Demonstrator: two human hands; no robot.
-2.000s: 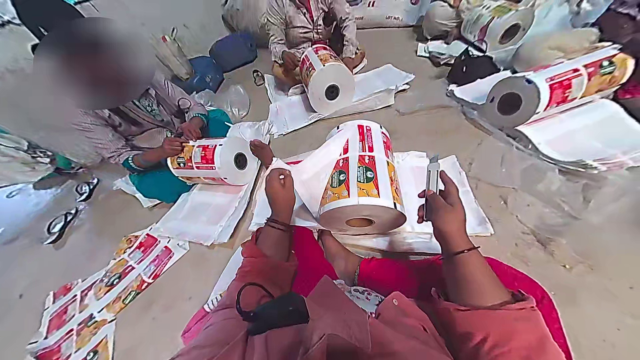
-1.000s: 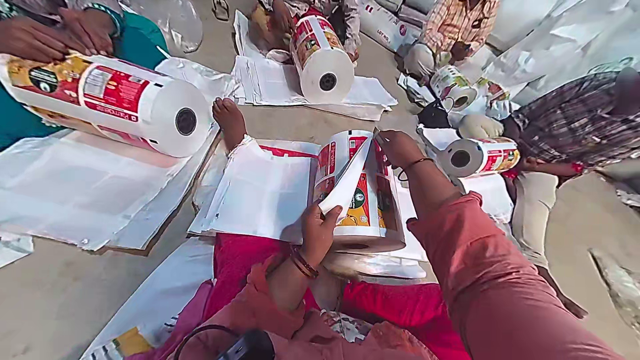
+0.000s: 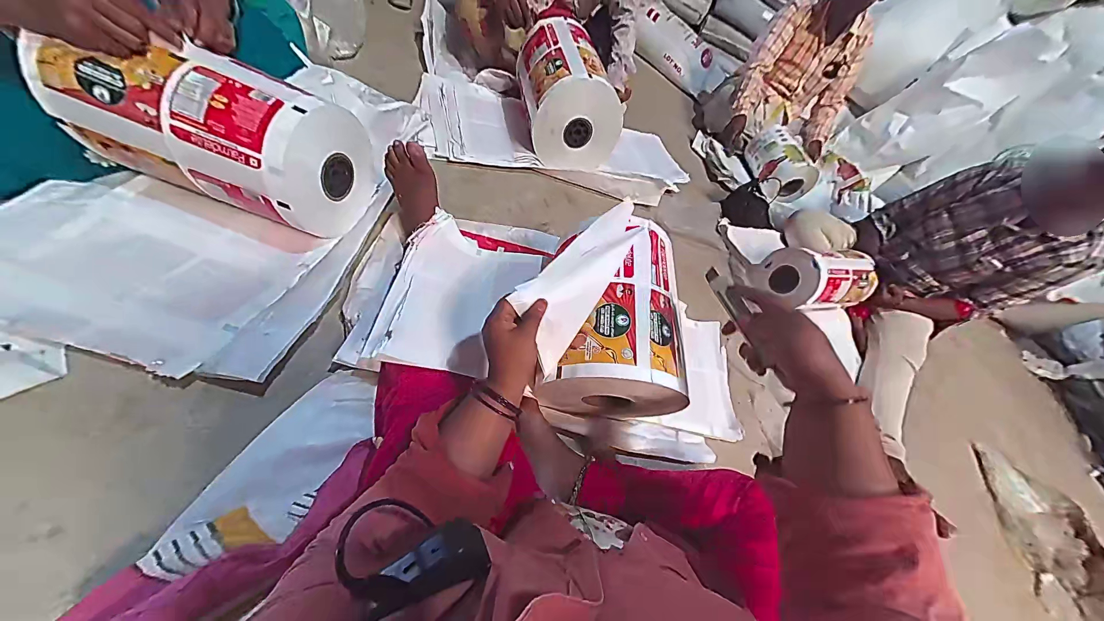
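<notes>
A roll of printed packaging film (image 3: 634, 345), red and yellow with a white end margin, lies before me with its cardboard core facing me. My left hand (image 3: 513, 345) grips the loose white-backed flap of film (image 3: 582, 280), lifted and folded over the roll's left side. Off the roll's right side, my right hand (image 3: 789, 345) holds a utility knife (image 3: 729, 297), its fingers partly blurred. White sheets (image 3: 461, 293) lie stacked left of the roll, and more stick out beneath it at the right.
My bare foot (image 3: 412, 185) rests beyond the stack. Co-workers sit around with similar rolls: a large one (image 3: 233, 138) at left, another (image 3: 573, 103) ahead, a smaller one (image 3: 815, 278) at right. White sacks (image 3: 681, 52) lie behind; a plastic scrap (image 3: 1026, 517) is on the floor.
My right hand has moved away from the far edge of the roll to its right side. The left hand still grips the film, whose flap now stands folded further open.
</notes>
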